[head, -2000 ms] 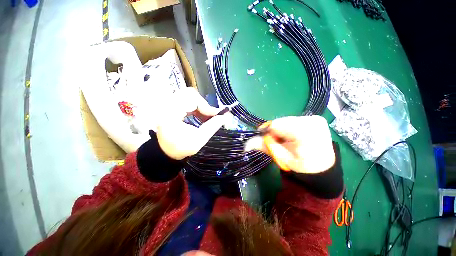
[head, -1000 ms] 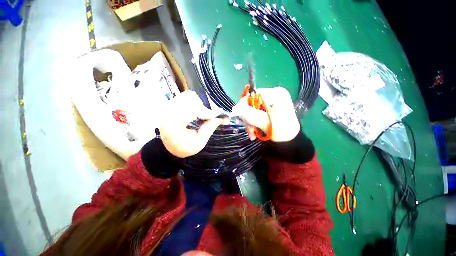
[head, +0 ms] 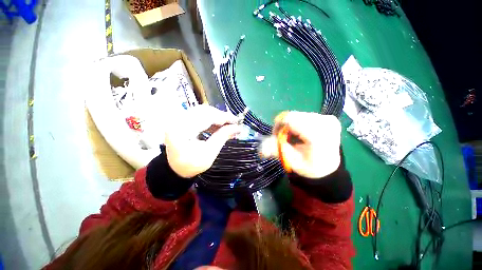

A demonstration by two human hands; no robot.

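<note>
A curved bundle of thin black cables lies across the lap, and its two arms of cable with pale ends lie on the green bench. My left hand is at the bundle's left side, thumb and fingers pinched on a cable end. My right hand is right of it, holding orange-handled scissors. The right fingertips are blurred; the blades cannot be made out.
An open carton with a white plastic liner stands left of the lap. A clear bag of small parts lies on the right. Spare orange scissors and loose black cables lie at lower right. A small carton stands farther off.
Since one second ago my right hand has moved right, away from my left hand, and the scissor blades no longer show upright. The left hand stays pinched. The whole view has shifted slightly.
</note>
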